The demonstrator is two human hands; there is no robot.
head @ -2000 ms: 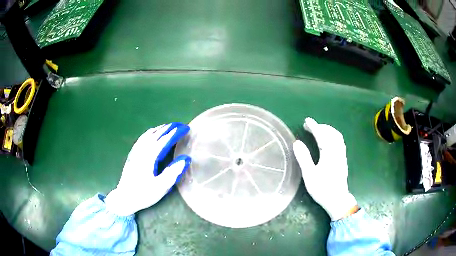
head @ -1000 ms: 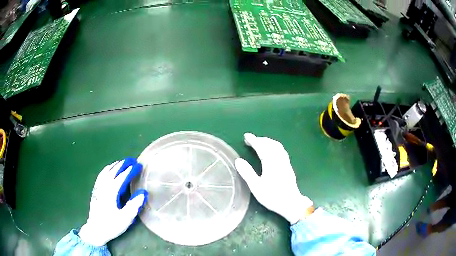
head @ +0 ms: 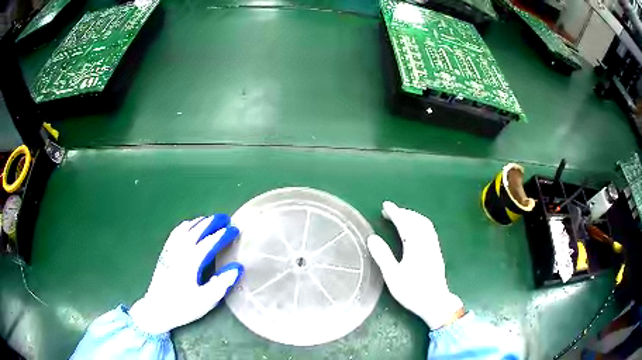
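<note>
A round, flat, translucent grey-white turntable (head: pixel 301 261) with spoke lines and a small centre hole lies on the green bench between my hands. My left hand (head: pixel 190 271), in a white glove with blue fingertips, rests at its left rim, thumb and fingers apart. My right hand (head: pixel 417 264), in a plain white glove, is at its right rim, thumb and fingers apart. Neither hand is closed around anything. Whether the fingertips press on the disc cannot be told. Nothing lies on the disc.
Green circuit boards stand raised on dark undersides at the back left (head: pixel 91 53) and back right (head: pixel 454 60). A hazard tape roll (head: pixel 505 197) and black parts box (head: pixel 574 228) are at right. A yellow ring (head: pixel 17 169) is in the left tray. A dark cable lies lower right.
The camera view has shifted between frames, moving the whole scene in the picture. Relative to the disc, my hands hold nearly the same places; my left fingers are spread slightly differently.
</note>
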